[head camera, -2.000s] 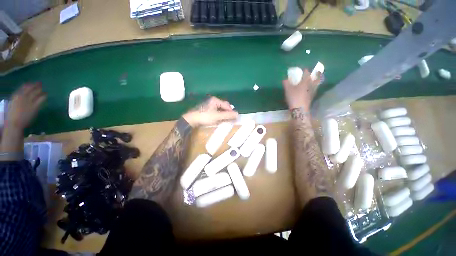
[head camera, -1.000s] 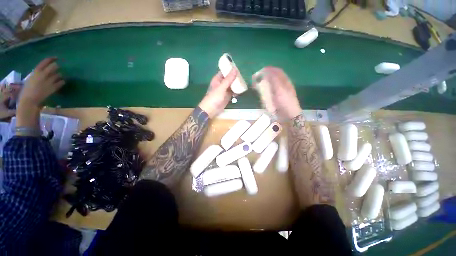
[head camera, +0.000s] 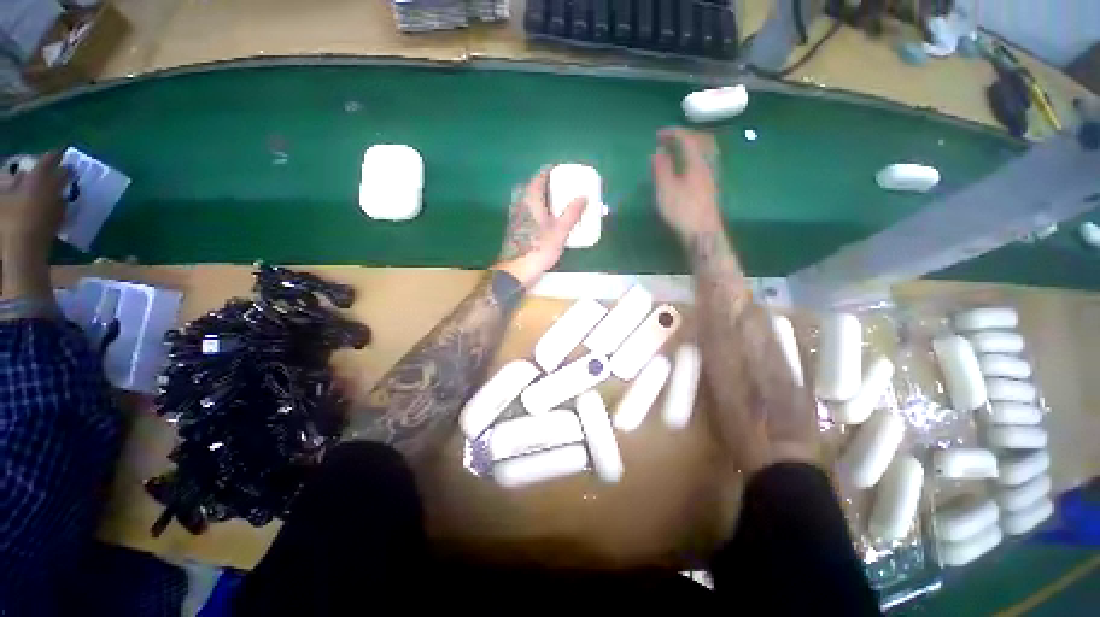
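My left hand (head camera: 539, 228) holds a white paired unit (head camera: 577, 206) upright over the green belt, thumb across its lower part. My right hand (head camera: 689, 175) is over the belt to the right, apart from the unit; it is blurred, and no object shows in it. Another paired unit (head camera: 392, 182) lies on the belt to the left. A loose half unit (head camera: 715, 104) lies at the belt's far edge. Several half units (head camera: 563, 377) lie in a loose group on the tan bench between my forearms, two of them with a dark round spot.
Black cables (head camera: 253, 392) are heaped at left. A neighbour's hand (head camera: 30, 217) holds a pale sheet or tray at far left. A slanted metal post (head camera: 953, 205) crosses the belt at right. More half units (head camera: 1017, 413) lie on clear plastic at right. A black tray (head camera: 633, 27) is at the back.
The single half in my left hand is now a paired unit. My right hand has moved away from my left, up and right. The paired unit on the belt appears further left.
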